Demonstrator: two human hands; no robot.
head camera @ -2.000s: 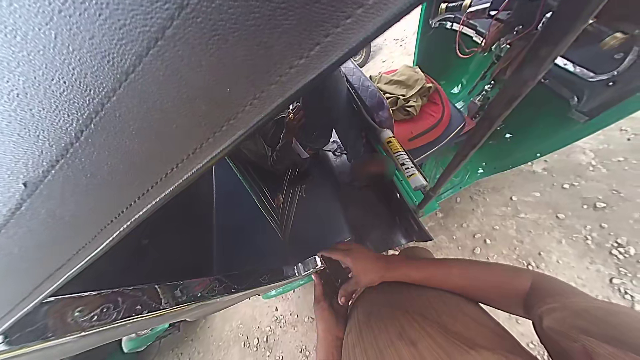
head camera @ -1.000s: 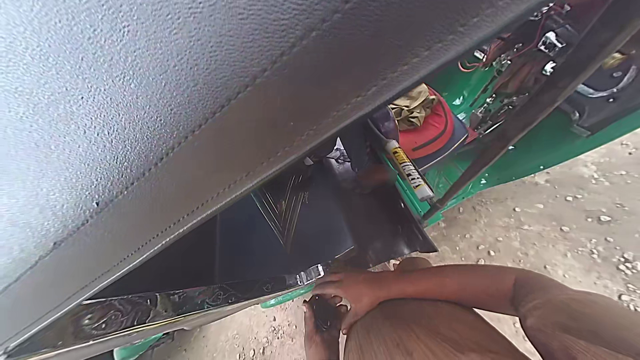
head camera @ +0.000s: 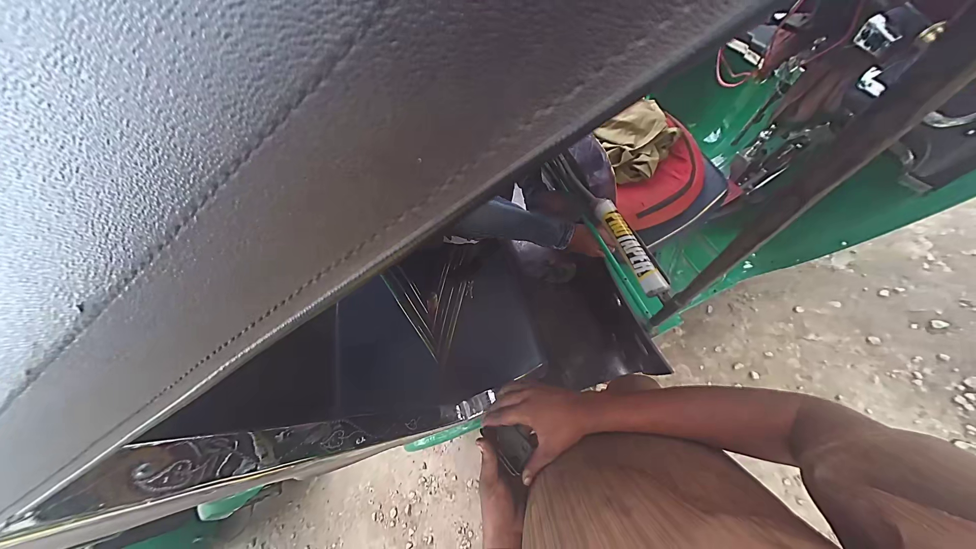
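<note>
Low in the middle, my right hand (head camera: 545, 423) curls over a small dark object (head camera: 512, 448) of unclear kind. From below, my left hand (head camera: 499, 492) holds the same object, its fingers partly hidden behind it. The hands are close beside the lower edge of a dark panel (head camera: 381, 366) with thin gold V-shaped lines. A decorated trim strip (head camera: 305, 450) with a shiny end runs along that edge towards my fingers.
A large black textured vinyl panel (head camera: 229, 168) crosses the upper left. Beyond are a printed tube (head camera: 631, 248), a red cushion (head camera: 663, 183) with olive cloth (head camera: 637, 141), a co-worker's hand (head camera: 589, 240), a dark bar (head camera: 808, 183) and green vehicle bodywork (head camera: 839, 236). Stony ground (head camera: 862, 328) lies right.
My hands, with the dark object between them, are a little nearer the panel edge than one second ago. A co-worker's denim-covered limb and hand now show behind the dark panel.
</note>
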